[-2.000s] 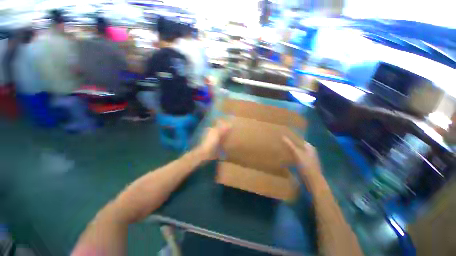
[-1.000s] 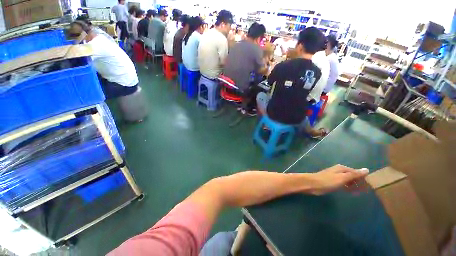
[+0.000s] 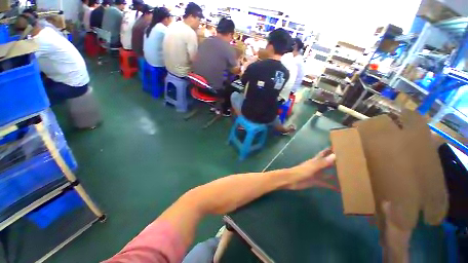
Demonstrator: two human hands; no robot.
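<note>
A brown cardboard mailer box is part folded and tilted over the green workbench at the right. A narrow panel stands at its left, and wider panels and a rounded flap spread to its right. My left hand is at the box's left edge, thumb on the edge and fingers partly hidden by the panel. My right hand is blurred at the box's lower edge, holding it from below; part of it is hard to tell from the cardboard.
Seated people line the back on plastic stools. At left, blue crates sit on a pipe rack, with another seated person behind. Shelving is at the upper right, and a dark unit at the right edge.
The view first swung right, and has now swung back somewhat from the left. The box, cut off a second ago, shows more fully, its panels spread, and my right hand has come into view.
</note>
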